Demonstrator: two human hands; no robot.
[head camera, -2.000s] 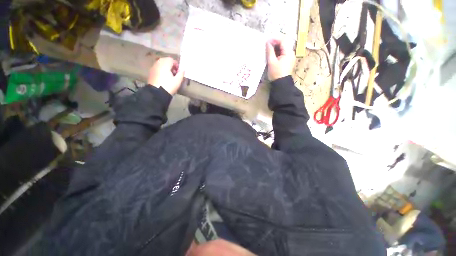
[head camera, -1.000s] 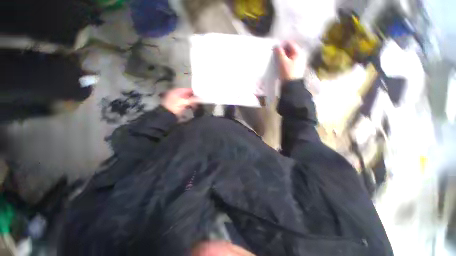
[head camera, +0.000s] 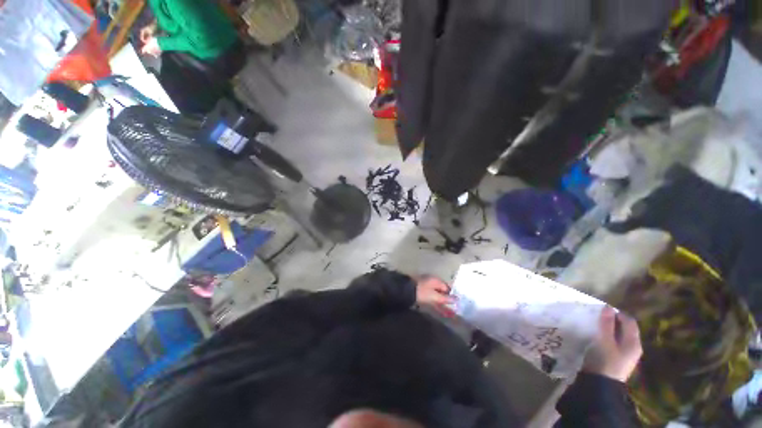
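Note:
A white paper sheet (head camera: 518, 311) with red-brown handwritten marks and a small dark patch near its lower right corner is held out in front of me. My left hand (head camera: 434, 296) holds its left edge. My right hand (head camera: 617, 344) holds its right edge, with the fingers partly behind or over the paper. Both hands are bare, with black sleeves.
A black floor fan (head camera: 188, 159) stands at left. A person in a green top (head camera: 192, 29) is at upper left. Dark garments (head camera: 518, 75) hang at top. A purple-blue bag (head camera: 535, 217) and black scraps (head camera: 391, 194) are on the floor. Crumpled gold pieces (head camera: 693, 326) lie at right.
The view has swung from the table with gold pieces and red shears to the aisle with the fan and person. The paper, still in both hands, now appears lower and farther right.

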